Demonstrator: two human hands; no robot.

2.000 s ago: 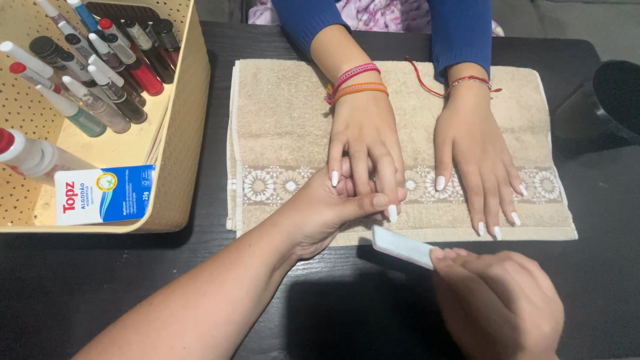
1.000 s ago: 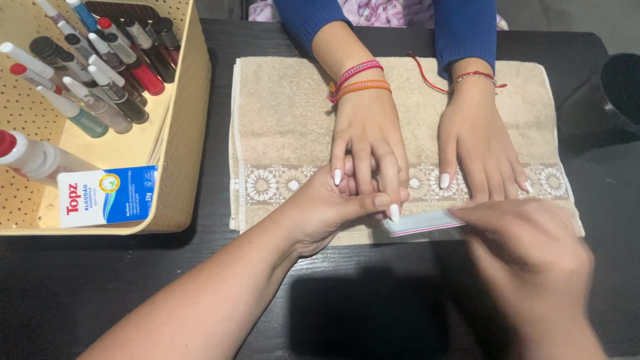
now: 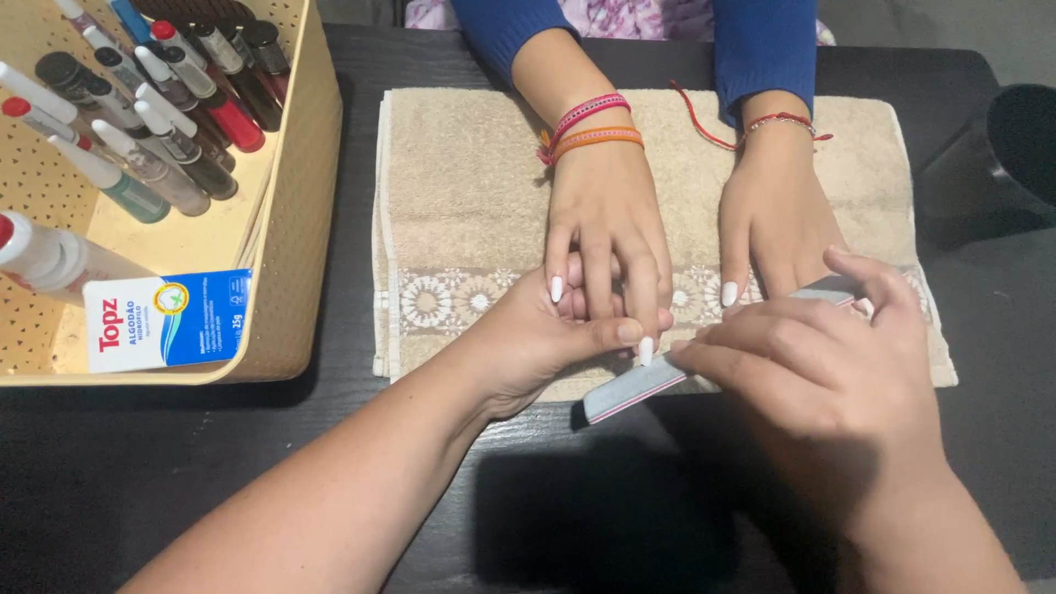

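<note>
My left hand (image 3: 549, 330) holds a finger of another person's hand (image 3: 606, 214), its thumb on top near the fingertip and its other fingers underneath. That finger ends in a long white nail. A grey nail file (image 3: 635, 386) with a pink line along its edge is gripped in my right hand (image 3: 817, 363), slanting up to the right, its near end touching or just beside the white nail. The person's other hand (image 3: 775, 219) lies palm down on a folded beige towel (image 3: 470, 181), partly behind my right hand.
A yellow plastic basket (image 3: 309, 206) at the left holds several nail polish bottles (image 3: 165, 124), a white bottle with a red cap (image 3: 62, 256) and a cotton box (image 3: 169, 320). A black container (image 3: 982, 165) stands at the right on the dark table (image 3: 330, 445).
The file has gone from sloping down to the right two seconds ago to sloping up to the right now, as my right hand turned. My left hand keeps its hold on the finger.
</note>
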